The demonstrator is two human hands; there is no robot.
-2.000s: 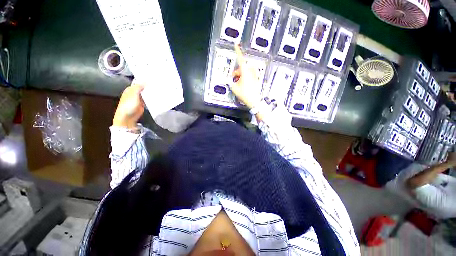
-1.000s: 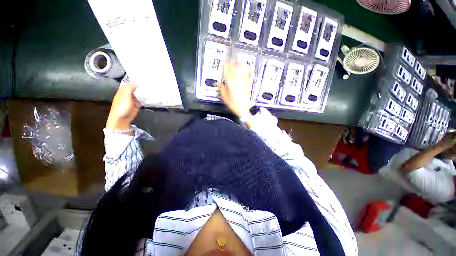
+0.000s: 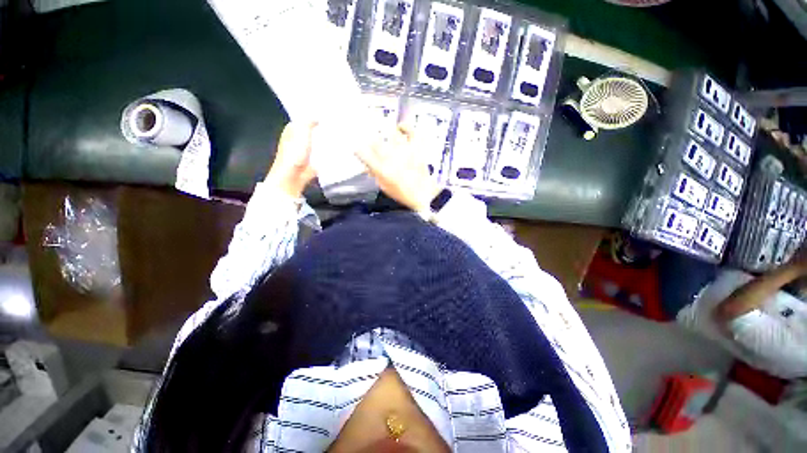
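The long white label strip (image 3: pixel 292 53) hangs over the left end of the clear blister tray (image 3: pixel 547 115), its lower end between my hands. My left hand (image 3: pixel 296 157) holds the strip by its left edge. My right hand (image 3: pixel 400 168) is at the strip's right edge, over the tray's near row; whether it grips the strip or a label is lost in glare. White units (image 3: pixel 442 44) with dark ovals sit in the tray's two rows. The strip and my right hand hide the left pockets.
A label roll (image 3: pixel 157 122) lies left with its tail hanging over the bench edge. A small cream fan (image 3: pixel 612 103) stands right of the tray. Filled stacked trays (image 3: pixel 690 168) are further right, near another person's arm (image 3: pixel 761 292). Crumpled plastic (image 3: pixel 81 243) lies in a brown carton (image 3: pixel 155 265) below.
My left hand has carried the strip right, over the tray's left end. My right hand has moved from the tray's near row to the strip's edge. The roll's tail now shows.
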